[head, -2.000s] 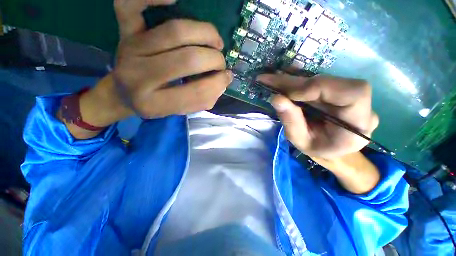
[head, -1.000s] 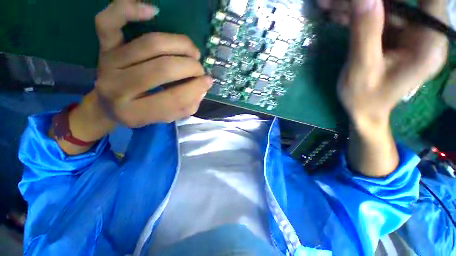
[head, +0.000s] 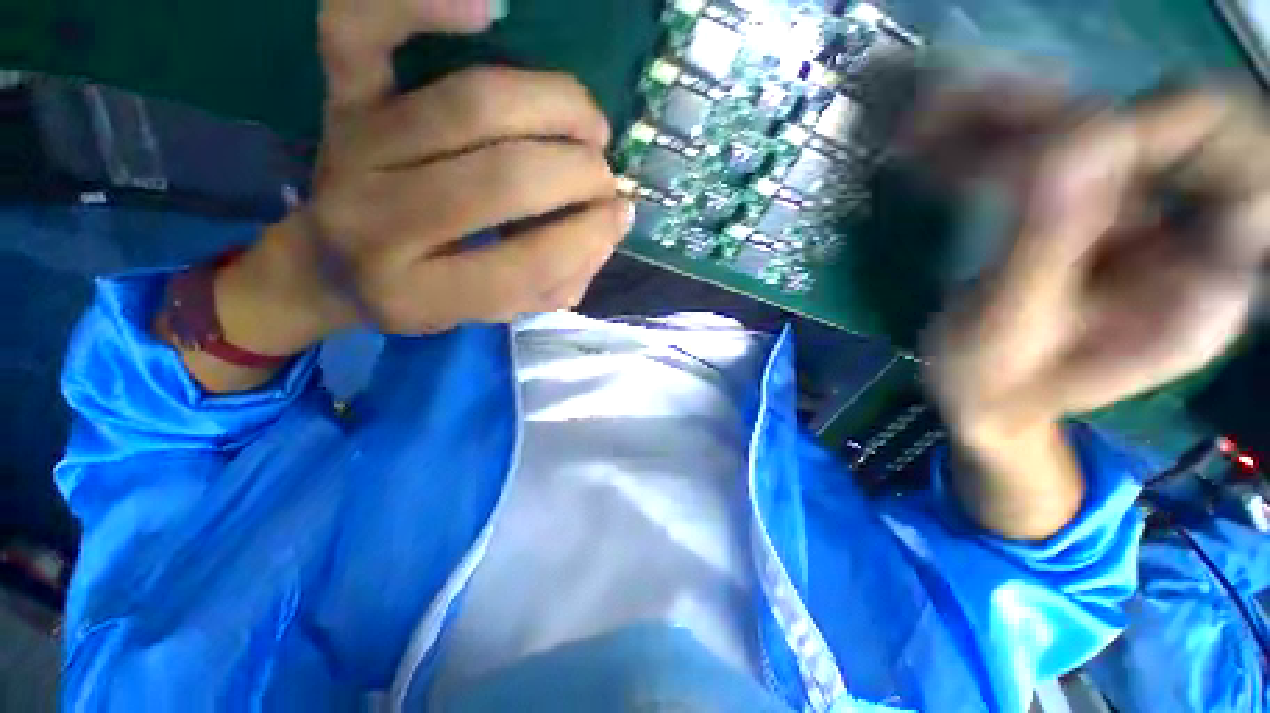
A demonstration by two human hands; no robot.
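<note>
A green circuit board panel (head: 738,167) with rows of silver-grey square chips lies on the dark-green mat at top centre. Its upper part shines with glare. My left hand (head: 467,202) rests at the panel's left edge, fingers curled, with the fingertips at the edge; whether it grips the panel is not clear. My right hand (head: 1100,251) is raised to the right of the panel and strongly blurred. Its fingers are bent, and whether a tool is in it cannot be seen.
The dark-green mat (head: 850,300) ends in front of my body. Below its edge at right is another dark board with rows of light marks (head: 898,439). A red light (head: 1230,446) and a black cable (head: 1226,585) are at far right. A dark grey object (head: 119,132) is at left.
My right hand moved from over the panel out to the right, where the dark tool showed in it, and is now slightly lower and blurred. My left hand stays at the panel's left edge.
</note>
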